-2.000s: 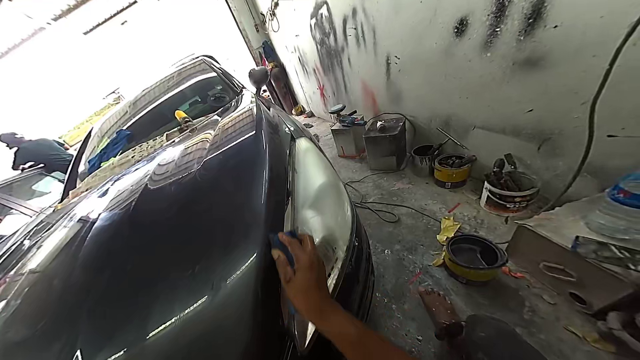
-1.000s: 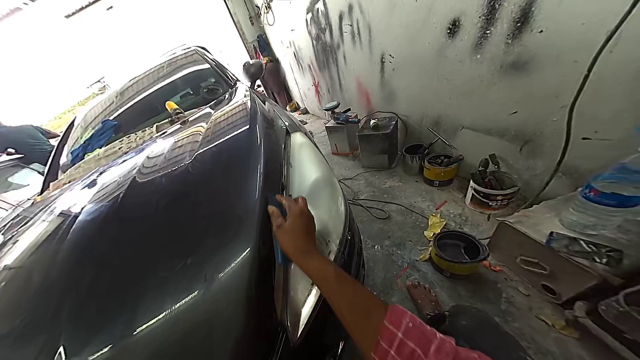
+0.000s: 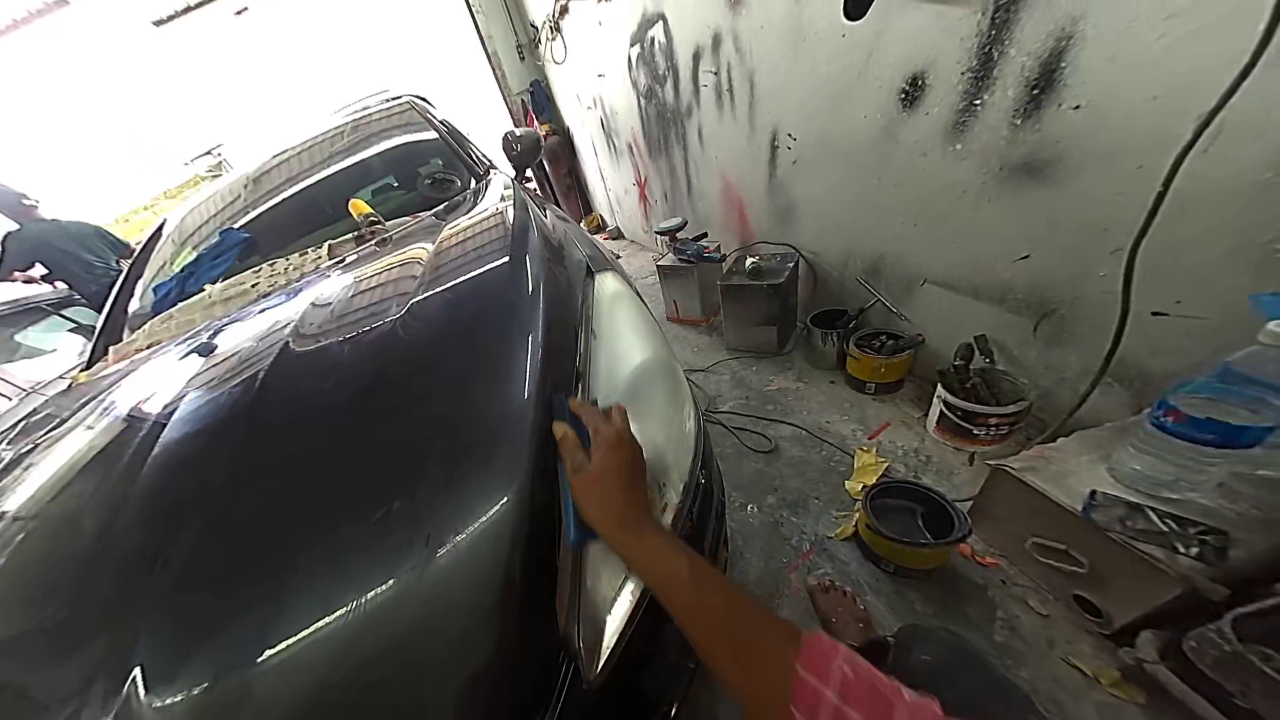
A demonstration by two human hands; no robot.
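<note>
One bare hand, with a red checked sleeve coming in from the lower right, is in view; I take it as my right hand (image 3: 608,474). It grips a blue cloth or pad (image 3: 573,505) against the edge of the black car's hood (image 3: 390,480), right where the hood meets the headlight (image 3: 645,385). The headlight lens looks cloudy and pale, and my forearm crosses its lower part. My left hand does not show.
Along the wall stand metal cans (image 3: 760,300), a yellow-banded tub (image 3: 880,362) and a white bucket (image 3: 978,408). Nearer are a black and yellow bowl (image 3: 910,527), a cardboard box (image 3: 1075,560), a water bottle (image 3: 1200,430) and floor cables (image 3: 745,430). Another person (image 3: 65,250) is at far left.
My right hand stays at the seam between hood and headlight, with the blue thing in it. The other person, bent lower one second ago, appears more upright.
</note>
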